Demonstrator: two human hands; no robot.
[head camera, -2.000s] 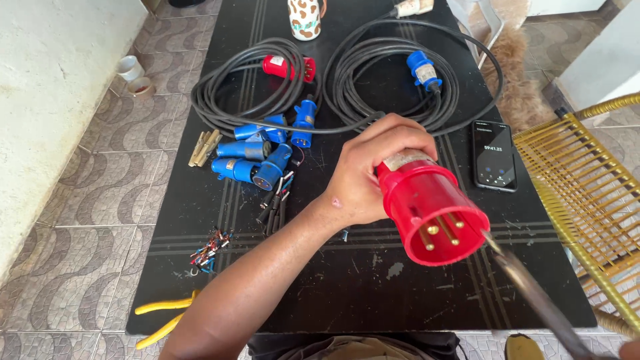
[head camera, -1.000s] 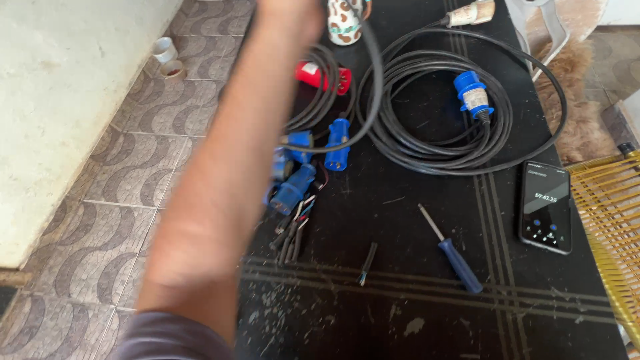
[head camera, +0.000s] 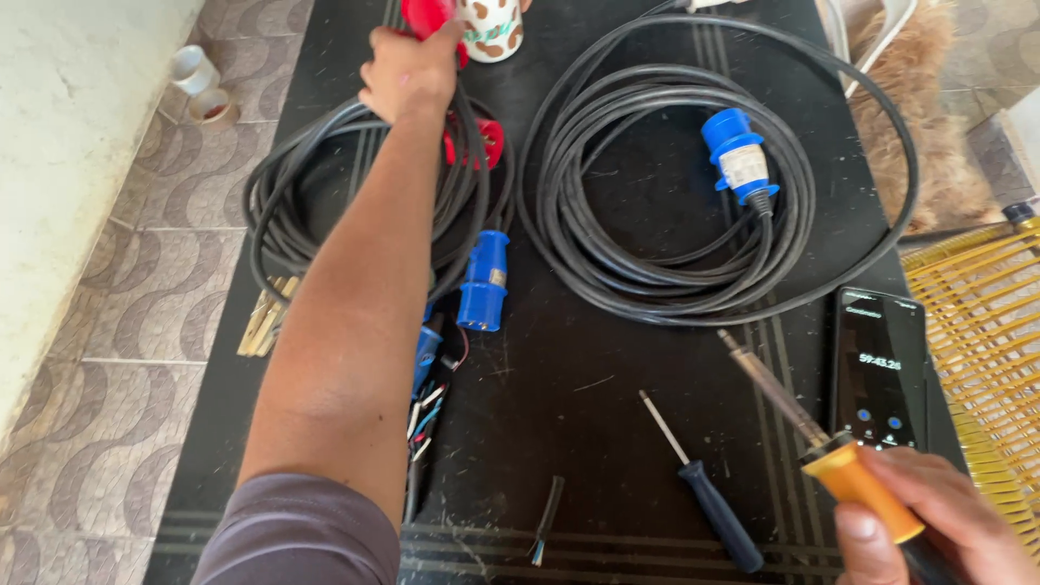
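Observation:
My left hand reaches to the far side of the black table, its fingers on a red industrial plug beside a brown-spotted cup. At the lower right my right hand holds a screwdriver with an orange and black handle, its tip pointing up and left. A second screwdriver with a dark blue handle lies on the table. Near my left forearm are another red plug and a blue plug. A blue connector lies within the right cable coil.
A left cable coil lies partly under my forearm, near wooden clothespins and stripped wire ends. A short cable piece lies near the front. A phone is at the right edge, beside a yellow woven chair.
My left hand, with a red plug in it, has moved from the table's middle to the far side. The view has shifted. The orange-handled screwdriver is now plainly in sight in my right hand.

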